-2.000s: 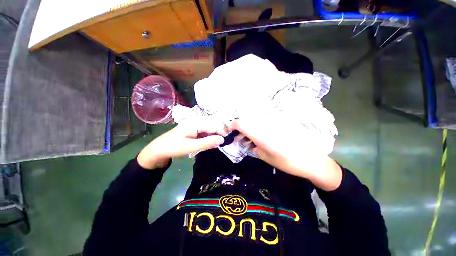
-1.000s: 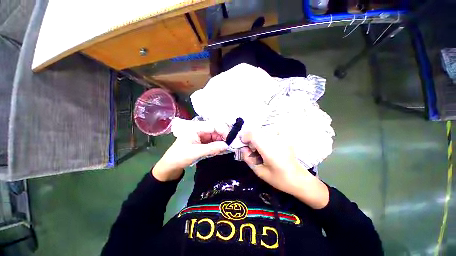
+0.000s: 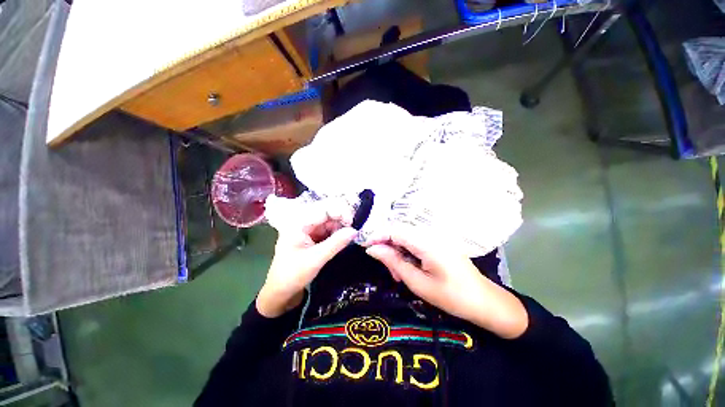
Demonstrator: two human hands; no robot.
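Observation:
A large crumpled white garment (image 3: 457, 187) with thin dark stripes is bunched on the lap, partly overexposed. A short narrow black trim strip (image 3: 363, 208) stands out against the cloth at the left fingertips. My left hand (image 3: 306, 254) pinches the garment's near edge beside the strip, thumb against curled fingers. My right hand (image 3: 429, 274) is close on the right, its thumb and fingers pinched at the same edge. The fingertips of the two hands nearly touch. No needle can be made out.
A pale table with an orange wood drawer (image 3: 213, 99) is at the upper left. A red lined waste bin (image 3: 243, 191) stands left of the lap. A grey cloth-covered stand (image 3: 103, 215) is farther left. Wire hangers hang from a blue tray (image 3: 517, 11) at the top. Striped cloth (image 3: 707, 65) lies far right.
The view has shifted. The black strip, partly hidden at first, now shows clearly and more upright. My right hand has moved lower, beside the left fingertips.

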